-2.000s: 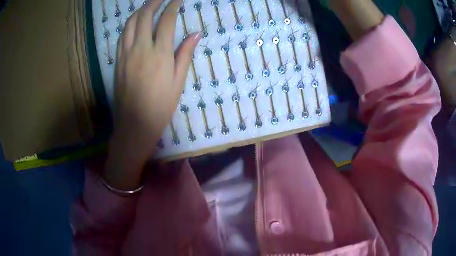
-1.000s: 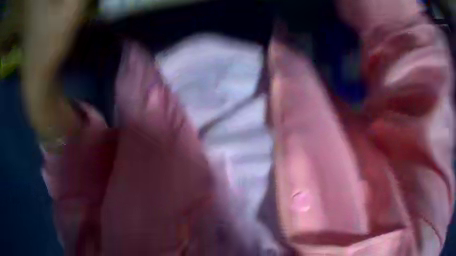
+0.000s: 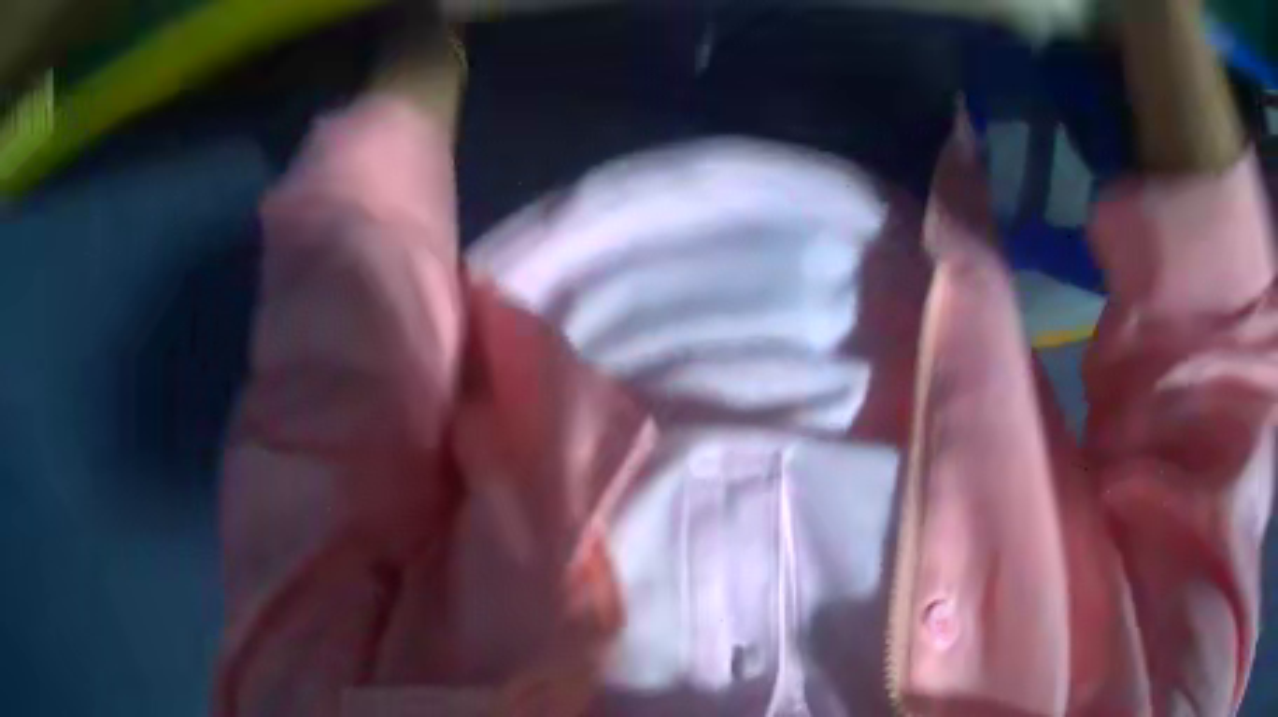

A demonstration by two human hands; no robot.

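The view is blurred and looks mostly down at my own clothing. Neither hand is in the picture; both are cut off by the top edge. My left forearm, in a pink sleeve, rises at the upper left, with a bit of bare wrist showing. My right forearm rises at the upper right, also with bare wrist. A thin pale edge [image 3: 841,11], perhaps of the white board, shows along the top. None of the small parts can be seen.
A yellow edge strip [image 3: 182,77] curves across the upper left. A blue object [image 3: 1048,252] lies beside my right sleeve, with pale patches and a short yellow strip [image 3: 1061,336] near it. The open pink jacket over a white shirt fills the middle.
The head view has tipped down and shifted. The white board with its rows of parts has slid out past the top edge, and both hands are out of view. The forearms now reach straight up.
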